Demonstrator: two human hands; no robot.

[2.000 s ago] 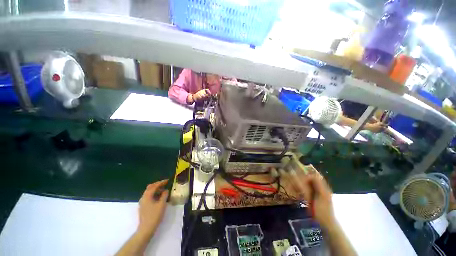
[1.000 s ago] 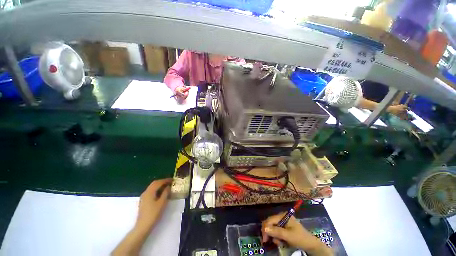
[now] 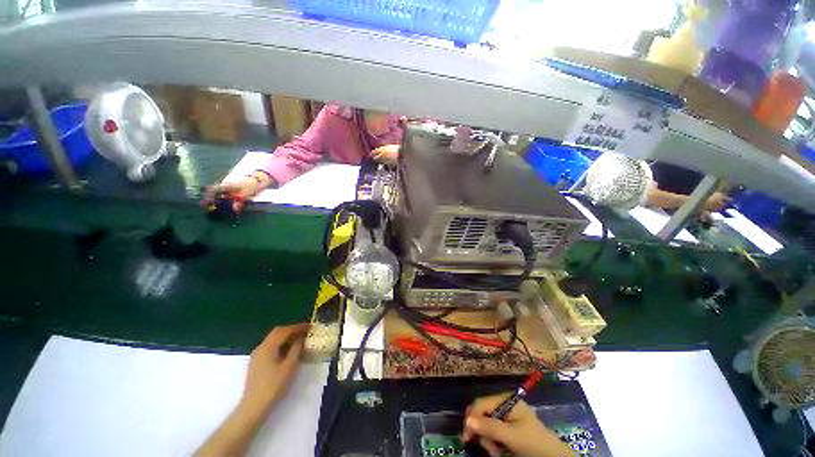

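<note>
My right hand (image 3: pixel 505 428) grips a red and black pen-like stick (image 3: pixel 517 395), its red end pointing up and right, over the fixture circuit board (image 3: pixel 440 444) in a clear tray on the black panel (image 3: pixel 375 415). The fingers hide its lower tip and part of the board. My left hand (image 3: pixel 271 368) lies over the left white sheet, fingertips beside the pale end of the yellow-black striped strip (image 3: pixel 323 337). Whether it holds anything cannot be told.
A clear light bulb (image 3: pixel 371 273) stands left of the large grey vented box (image 3: pixel 483 210). Red test leads (image 3: pixel 465 335) lie below. White sheets flank the panel. A fan (image 3: pixel 786 361) stands right. A grey shelf crosses above. A person in pink (image 3: pixel 326 147) sits opposite, reaching toward the green bench.
My right hand has come from the meters down onto the board with the stick. My left hand has hardly moved. The person opposite has stretched an arm out to the left.
</note>
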